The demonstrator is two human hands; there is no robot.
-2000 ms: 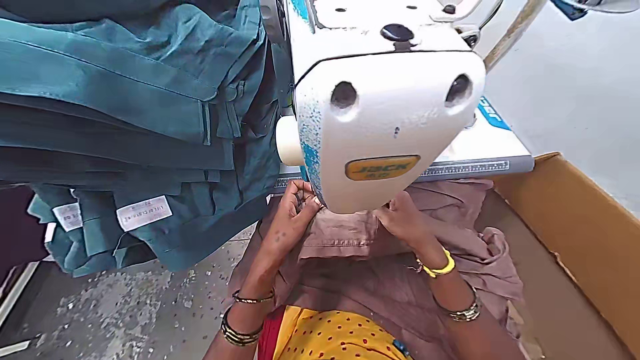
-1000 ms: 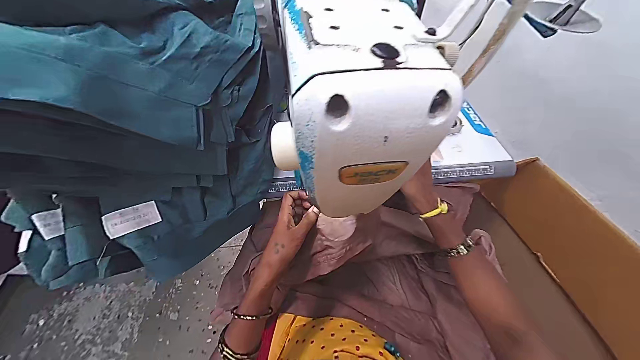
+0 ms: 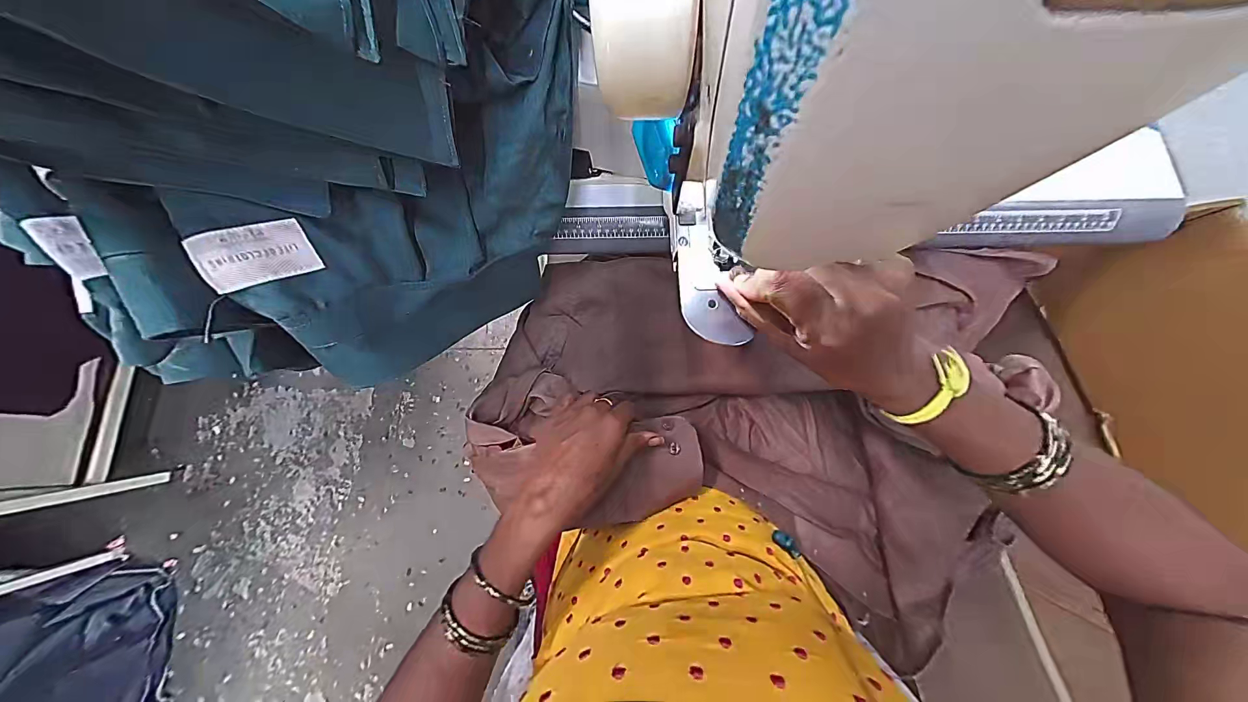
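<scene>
A mauve-brown garment (image 3: 634, 341) lies across my lap and reaches up to the bed of a white and blue sewing machine (image 3: 907, 127). My left hand (image 3: 575, 453) grips a folded part of the garment, its thumb beside a small button. Up at the machine's needle area, my right hand (image 3: 829, 317) has its fingertips against the right edge of a rounded metal plate (image 3: 712, 302); the machine head partly hides these fingers, and whether they pinch anything cannot be told.
Dark teal garments with white labels (image 3: 253, 255) hang in a thick pile at the left. A cardboard box (image 3: 1160, 361) stands at the right. Scraps litter the grey floor (image 3: 292, 487), and dark blue cloth (image 3: 88, 624) lies at lower left.
My left hand has moved from beside the machine head down to the garment on my lap. My right hand is now at the needle area. The view has come much closer to the machine.
</scene>
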